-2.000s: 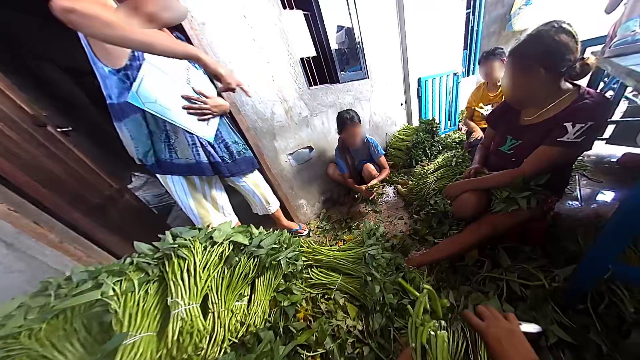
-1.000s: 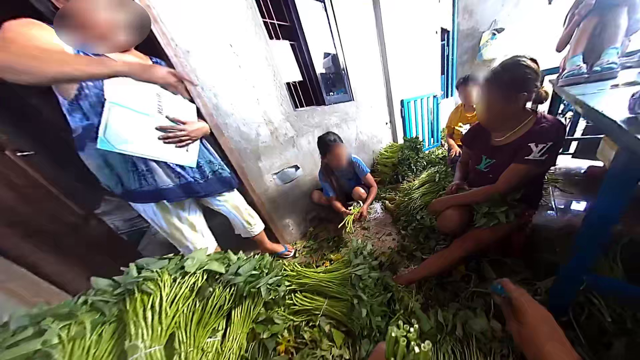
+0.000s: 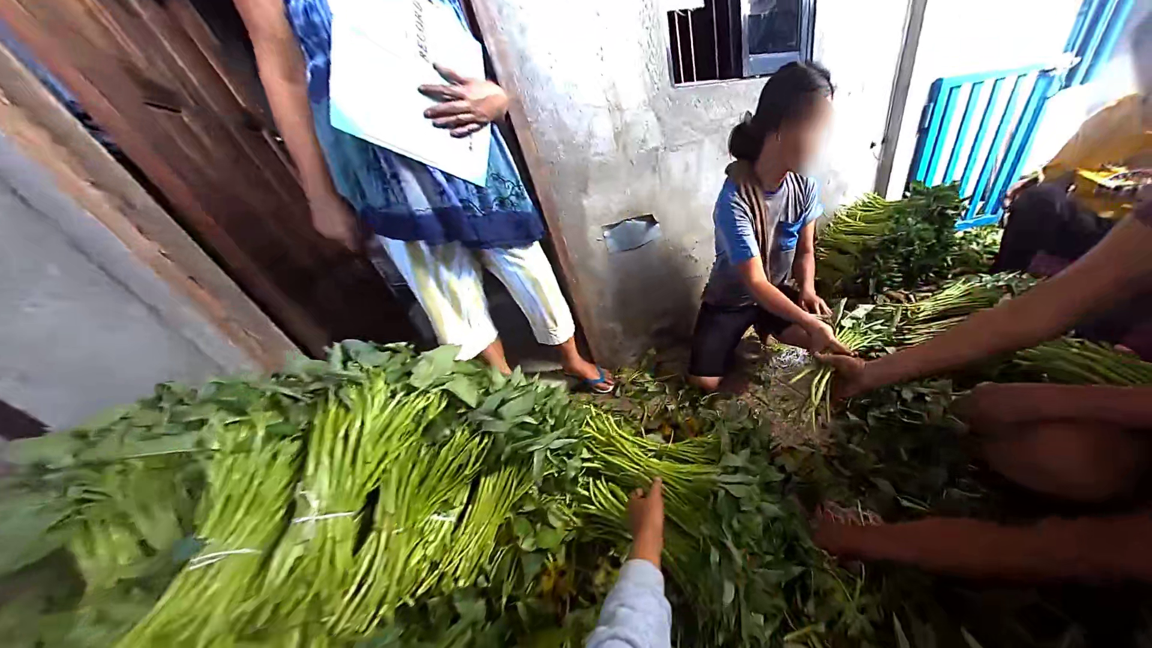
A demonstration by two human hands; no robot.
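Observation:
At the bottom centre a hand in a light grey sleeve, seemingly my left hand, reaches to a loose pile of green stems. It touches or nearly touches them; its grip is unclear. My right hand is out of view. Left of it lie leafy green bundles, several tied with pale bands. Beyond, a kneeling person in a blue and grey shirt and another person's arm from the right meet at a small bunch of stems.
A person in a blue patterned top stands at the wooden doorway, holding a white folder. More greens lie by the blue gate. A bare limb, apparently a leg, extends in from the right. Loose leaves cover the ground.
My right hand has left the view. The person by the wall has gone from squatting to kneeling, and an arm now reaches in from the right. The view has shifted.

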